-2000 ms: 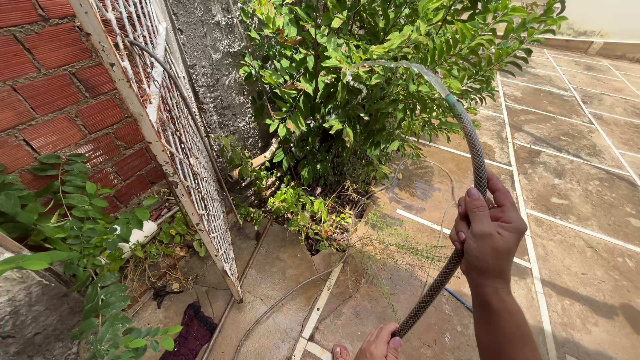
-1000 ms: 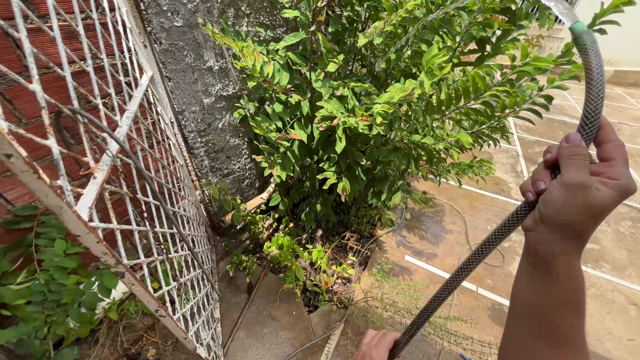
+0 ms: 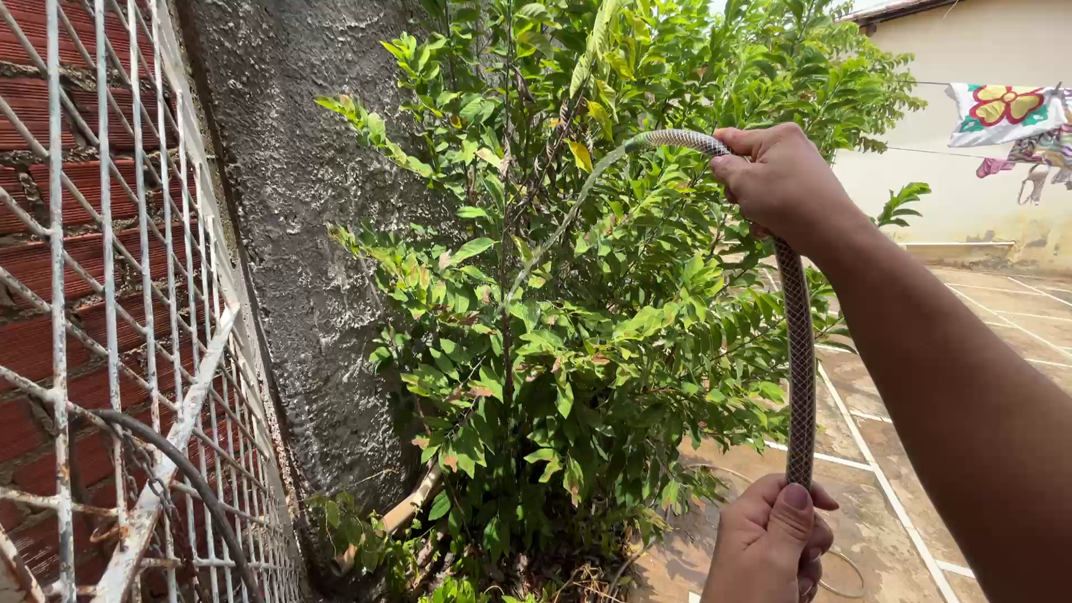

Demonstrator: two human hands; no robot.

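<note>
A braided garden hose (image 3: 797, 360) rises from my left hand (image 3: 775, 536), which is closed around it at the lower right. My right hand (image 3: 775, 180) grips the hose higher up, near its outlet, where it bends over to the left. From the greenish hose end a stream of water (image 3: 561, 226) arcs down and left onto the leaves of a bushy green shrub (image 3: 586, 335). Both hands are right of the shrub, the right one level with its upper leaves.
A rusty white metal lattice gate (image 3: 151, 419) stands at the left before a red brick wall (image 3: 92, 251). Beside it is a rough grey wall (image 3: 310, 209). Tiled paving (image 3: 904, 469) lies at right, with cloths (image 3: 1005, 113) hanging on lines behind.
The view has tilted up, bringing the hanging cloths in. The hose end, which pointed up at the upper right a second ago, now bends left over the shrub. Both hands still hold the hose.
</note>
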